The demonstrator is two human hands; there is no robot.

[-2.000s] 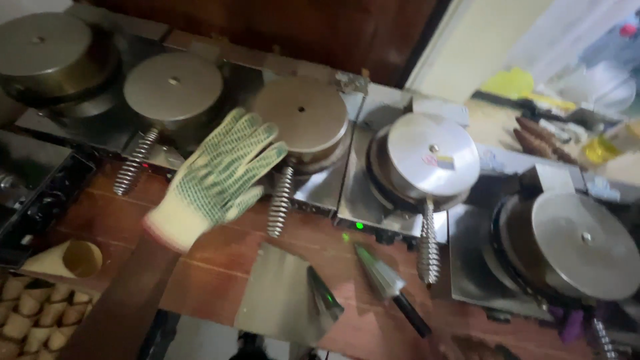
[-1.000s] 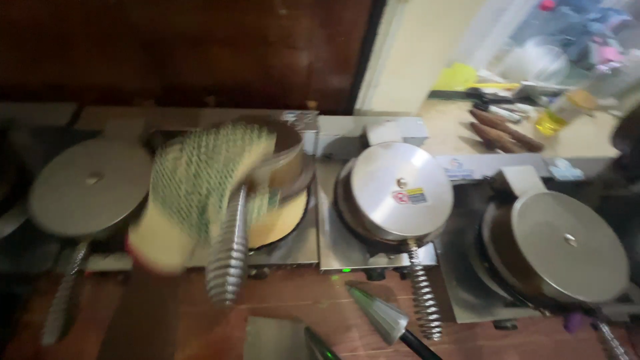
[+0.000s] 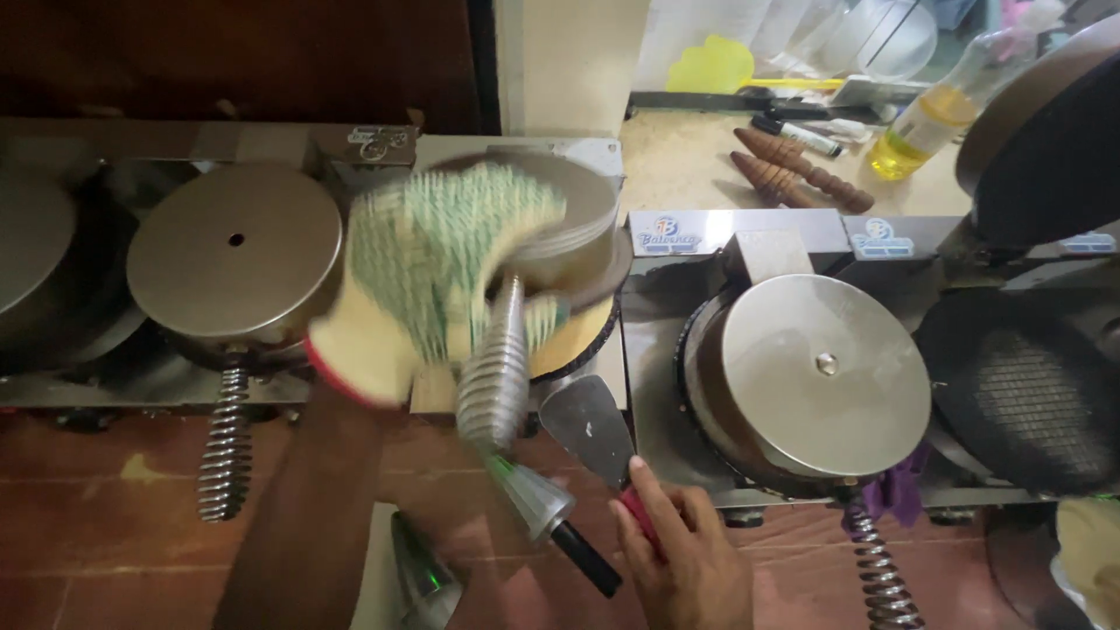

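Observation:
My left hand (image 3: 446, 262), in a cream and green dotted glove with a red cuff, is blurred at the partly raised round lid (image 3: 577, 210) of a waffle-cone iron. The lid's coil handle (image 3: 494, 376) slants down beside the glove. Under the lid part of a flat golden wafer (image 3: 569, 341) shows on the dark lower plate. My bare right hand (image 3: 682, 547) holds a metal spatula (image 3: 591, 424) by its red handle, the blade just below the wafer's edge. A metal cone former (image 3: 534, 499) with a black handle lies left of the right hand.
Closed irons stand at left (image 3: 232, 254) and right (image 3: 827, 376); an iron at far right (image 3: 1019, 385) stands open, its lid raised. Behind are pointed wooden tools (image 3: 787, 166), a marker (image 3: 796, 136) and a bottle of yellow liquid (image 3: 923, 131). A purple cloth (image 3: 897, 490) hangs below the right iron.
My left hand has moved right, from the neighbouring iron to this one. That neighbour's lid, partly raised a second ago, is down, and this lid is raised. My right hand with the spatula has come into view.

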